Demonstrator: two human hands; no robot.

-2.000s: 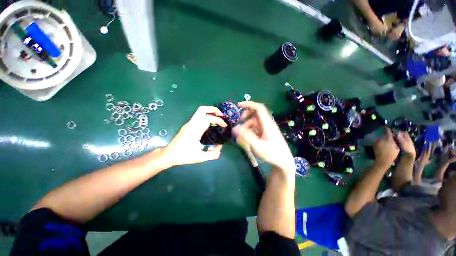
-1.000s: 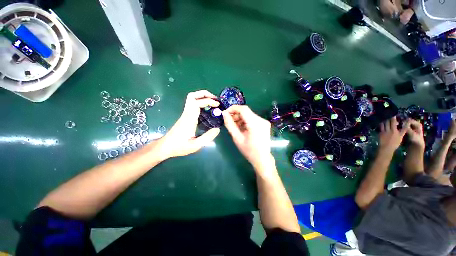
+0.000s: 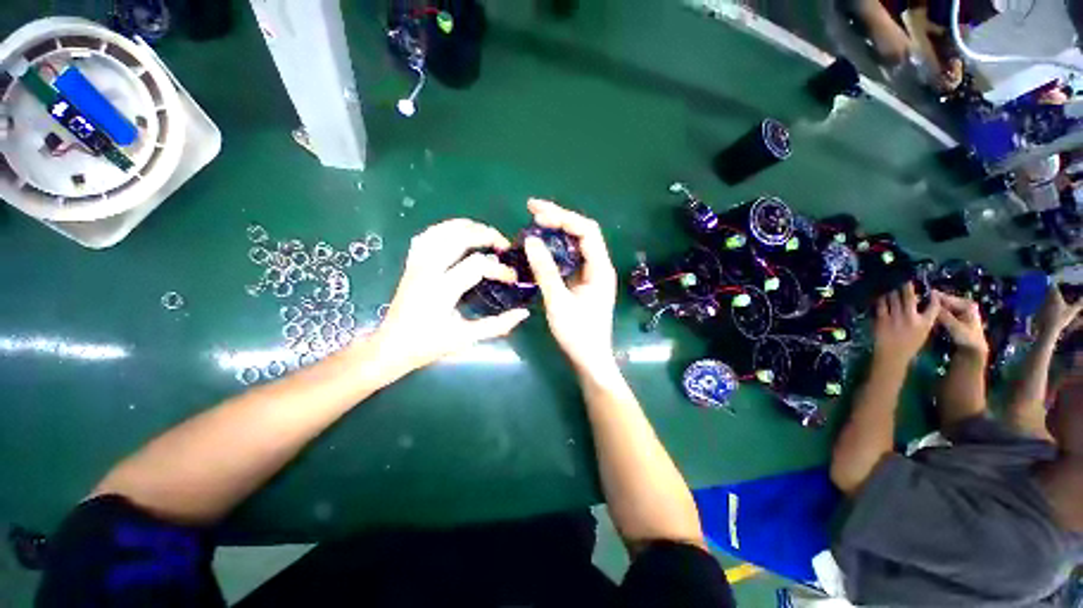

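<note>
My left hand [image 3: 439, 291] is curled around a black motor housing [image 3: 489, 295], which shows between its thumb and fingers above the green bench. My right hand [image 3: 572, 285] holds a round disc [image 3: 556, 252] with a dark blue-purple face at the housing's upper right side. My right thumb lies across the disc's face and the fingers are behind it. Whether the disc is seated in the housing cannot be told, as my fingers cover the join.
Thin silver rings [image 3: 318, 321] lie scattered left of my hands. A heap of motors with red wires [image 3: 760, 297] lies at right, a separate black can [image 3: 754, 151] beyond it. A white post [image 3: 311, 89] and white round fixture [image 3: 166, 131] stand upper left. A co-worker's hands [image 3: 920, 321] are at far right.
My right hand has moved from the housing's front to the disc and now grips it. Another dark motor with a wire has come into view at the top beside the post.
</note>
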